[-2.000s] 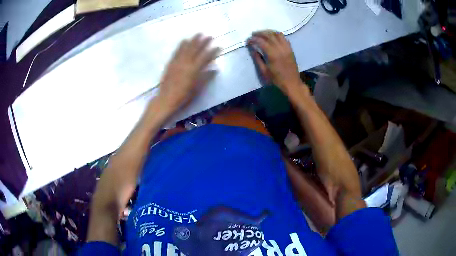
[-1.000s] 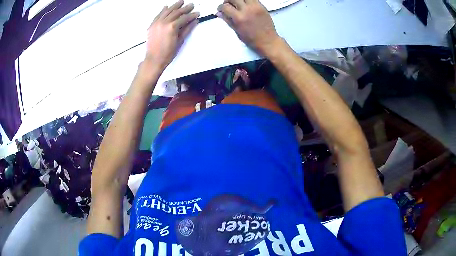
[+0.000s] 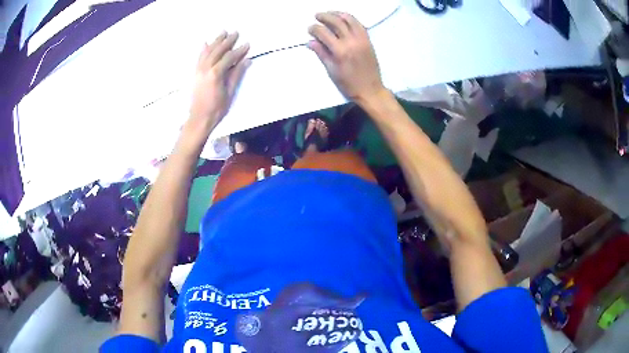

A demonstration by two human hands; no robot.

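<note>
A large white paper pattern piece [image 3: 158, 52] lies flat on the table, its curved lower edge showing as a thin dark line. My left hand [image 3: 219, 79] rests flat at that edge, left of the middle, fingers a little apart and holding nothing. My right hand [image 3: 345, 55] lies on the same edge further right, fingers bent and slightly spread, holding nothing. Black shears handles [image 3: 438, 5] lie on the table at the top edge, right of my right hand, their blades out of view.
The pale table [image 3: 483, 52] has its front edge just before me. Dark fabric [image 3: 10, 148] lies at the far left. A dark scrap sits at the top right. A scrap pile [image 3: 93, 241] is at lower left, an open wooden box [image 3: 579, 207] at lower right.
Over the last two seconds both hands have drawn back a little and come to rest along the pattern's edge. The view has tilted down, and the pale wooden block has left the picture.
</note>
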